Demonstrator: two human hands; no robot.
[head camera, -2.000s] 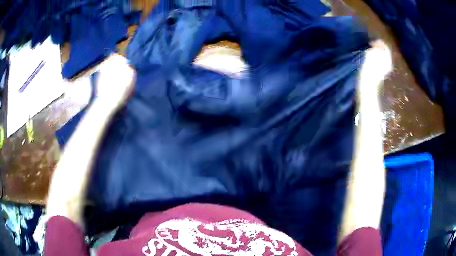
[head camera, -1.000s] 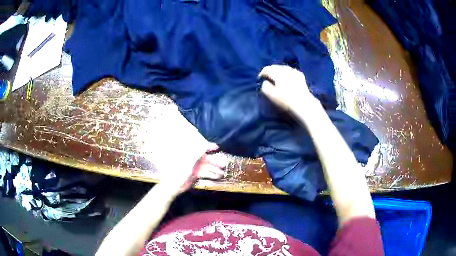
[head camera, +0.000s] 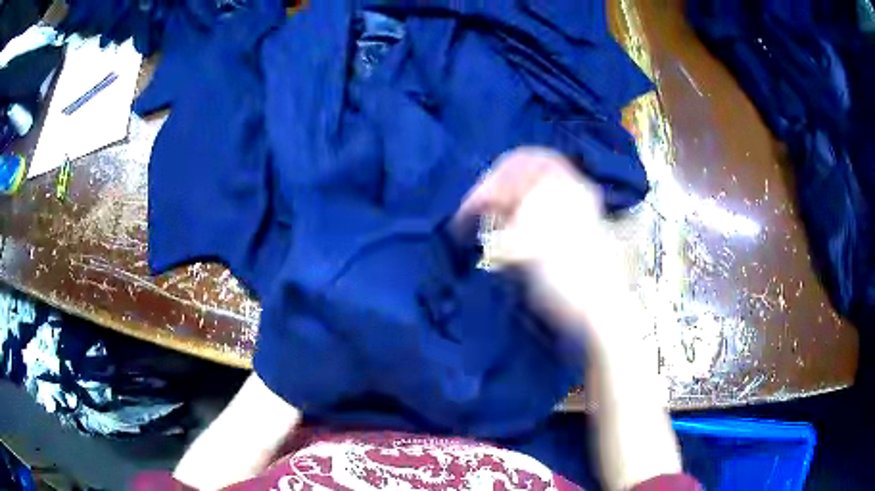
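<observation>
A navy jacket (head camera: 384, 316) with a matte outside lies over the table's front edge, close to my body. More navy cloth spreads behind it up to the top of the picture. My right hand (head camera: 537, 206) is blurred, over the jacket's right part, with fingers curled at the cloth; whether it grips it I cannot tell. My left forearm shows at the lower left, but my left hand is hidden under or behind the jacket.
The worn brown table (head camera: 739, 316) has a curved edge. A white paper (head camera: 86, 105) with a pen (head camera: 89, 93) and yellow snips (head camera: 63, 179) are at the left. Dark garments (head camera: 806, 125) lie far right. A blue bin (head camera: 748, 446) is lower right. Black and white cloth (head camera: 77, 374) is below the table.
The navy jacket is now drawn over the table's front edge towards my body. My left hand has gone out of sight behind it. The shiny lining at the front no longer shows.
</observation>
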